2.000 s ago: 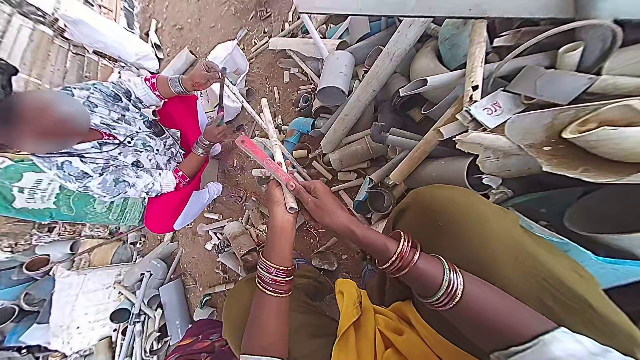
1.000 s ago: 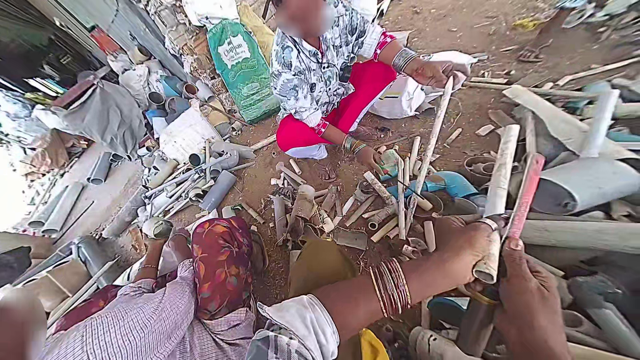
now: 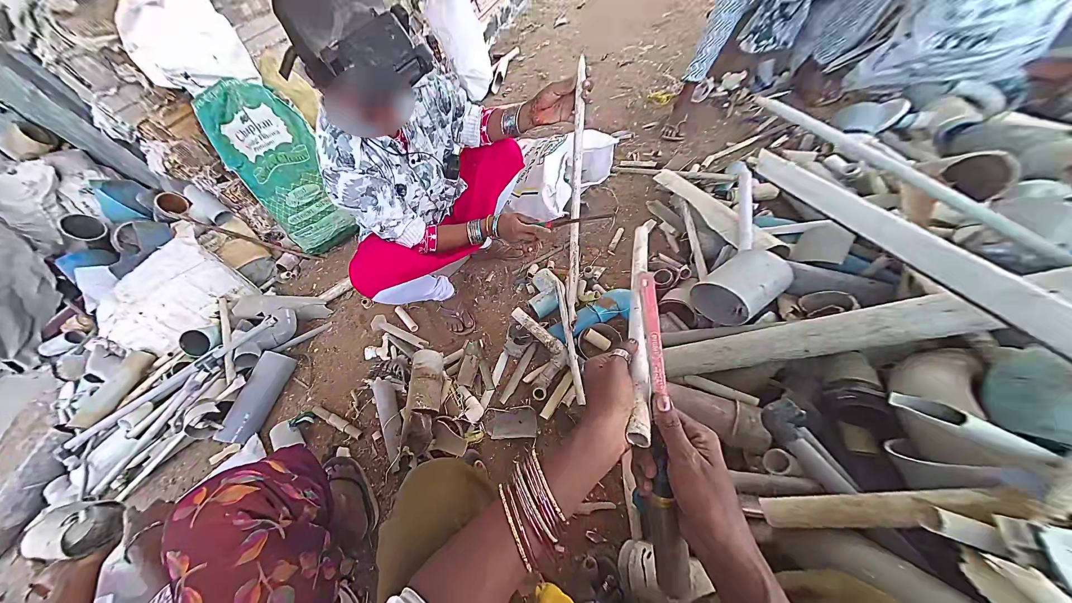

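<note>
My left hand (image 3: 609,383) grips a narrow, dirty white plastic pipe (image 3: 640,327), which stands nearly upright with its open lower end toward me. My right hand (image 3: 691,465) is closed around a flat red blade-like tool (image 3: 652,335) that bears writing. The tool lies along the pipe's right side, close against it. A dark round part shows below my right hand; whether it belongs to the tool is unclear. Small pipe offcuts (image 3: 427,377) and a blue pipe fitting (image 3: 601,310) lie on the ground beyond my left hand.
A seated person (image 3: 419,167) opposite holds a long thin pipe (image 3: 576,184) and a dark blade. Large pipes and scraps (image 3: 846,335) are heaped at right. More pipes (image 3: 255,398) lie at left, near a green sack (image 3: 268,159). Another person's patterned cloth (image 3: 243,519) is beside me.
The view has shifted strongly. My hands still hold the pipe and the red tool. The person opposite has raised the long pipe more upright, and a blade now shows across it.
</note>
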